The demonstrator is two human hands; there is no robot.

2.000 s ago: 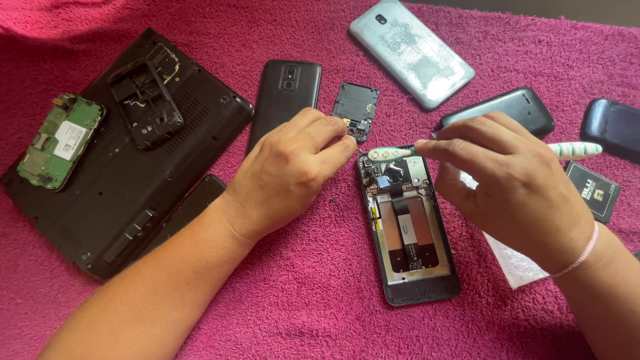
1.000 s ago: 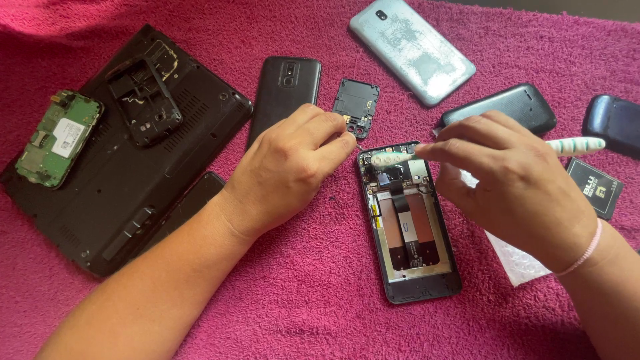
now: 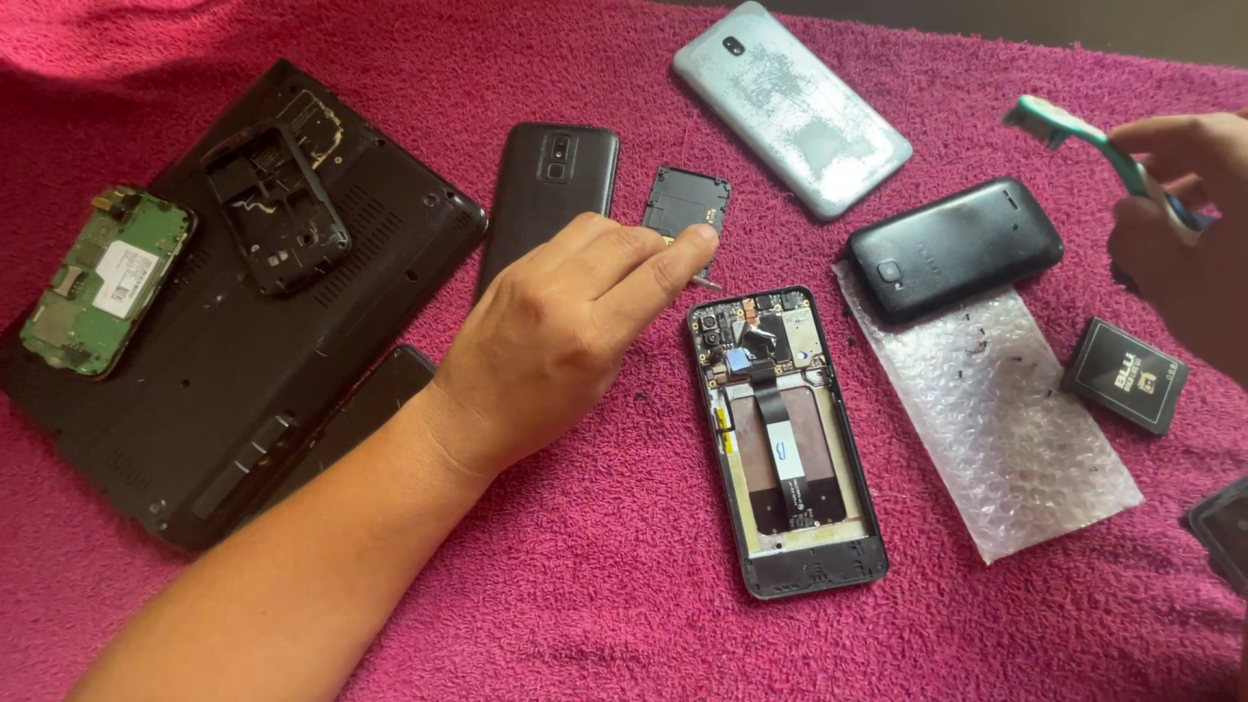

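My left hand (image 3: 575, 322) is closed beside the upper left corner of an opened smartphone (image 3: 795, 439), its fingers over the lower part of a small black phone part (image 3: 687, 200). A thin metal tip (image 3: 707, 283) pokes out from under the fingers; the rest of that tool is hidden. The phone lies with its insides up, showing a circuit board at the top and a dark flex cable (image 3: 770, 400) down the middle. At the right edge my right hand (image 3: 1185, 210), slightly blurred, grips a green and white toothbrush (image 3: 1102, 146), raised away from the phone.
An upside-down black laptop (image 3: 244, 390) carries a green circuit board (image 3: 107, 283) and a black phone frame (image 3: 278, 205). Around lie a black phone (image 3: 556, 185), worn silvery phone (image 3: 795, 107), black back cover (image 3: 955, 244), bubble wrap (image 3: 994, 419) and battery (image 3: 1126, 375), on a pink towel (image 3: 585, 585).
My right hand has lifted the toothbrush off the top of the opened phone and moved right. The bubble wrap and the phone's board are uncovered. My left hand has stayed about where it was.
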